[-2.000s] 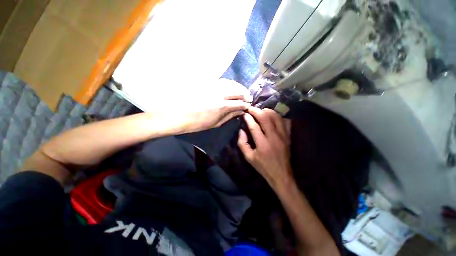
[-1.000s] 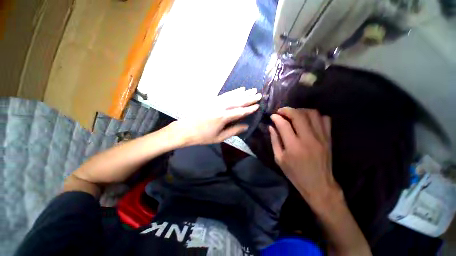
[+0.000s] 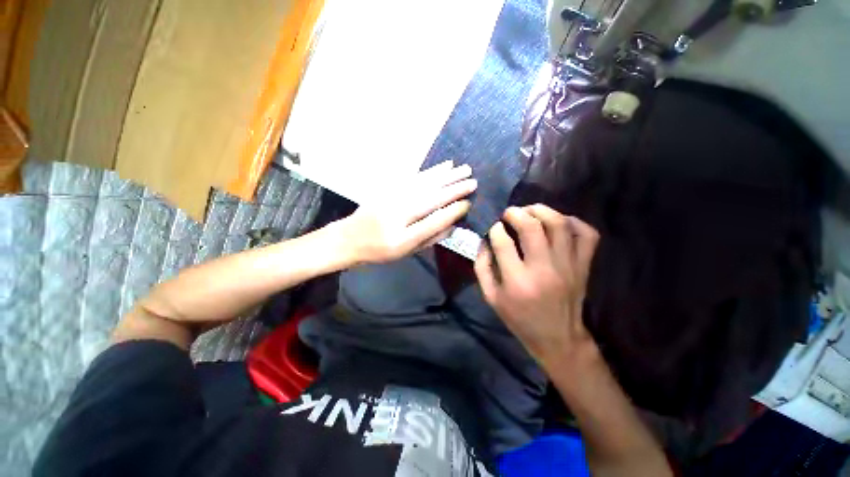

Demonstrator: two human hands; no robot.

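Note:
A blue denim-like strip (image 3: 480,126) lies on the white machine bed (image 3: 387,74), running up to the left of the needle area. A dark, slightly shiny fabric heap (image 3: 708,252) is bunched to its right. My left hand (image 3: 410,216) lies flat with fingers extended on the strip's left edge. My right hand (image 3: 541,270) has curled fingers at the dark fabric's edge, near the bed's front edge; its fingertips are partly hidden. The presser foot area (image 3: 580,63) of the sewing machine (image 3: 792,56) shows at the top, beyond both hands.
Cardboard (image 3: 200,93) with shiny orange tape lies at the upper left, above a grey quilted covering (image 3: 65,270). A red plastic container (image 3: 282,361) and a blue round object (image 3: 545,455) are near my lap. A white tray (image 3: 811,382) is at the right.
Both hands have moved away from the needle toward the bed's front edge, and have drawn apart. More of the blue strip shows flat between the left hand and the needle. The view has shifted.

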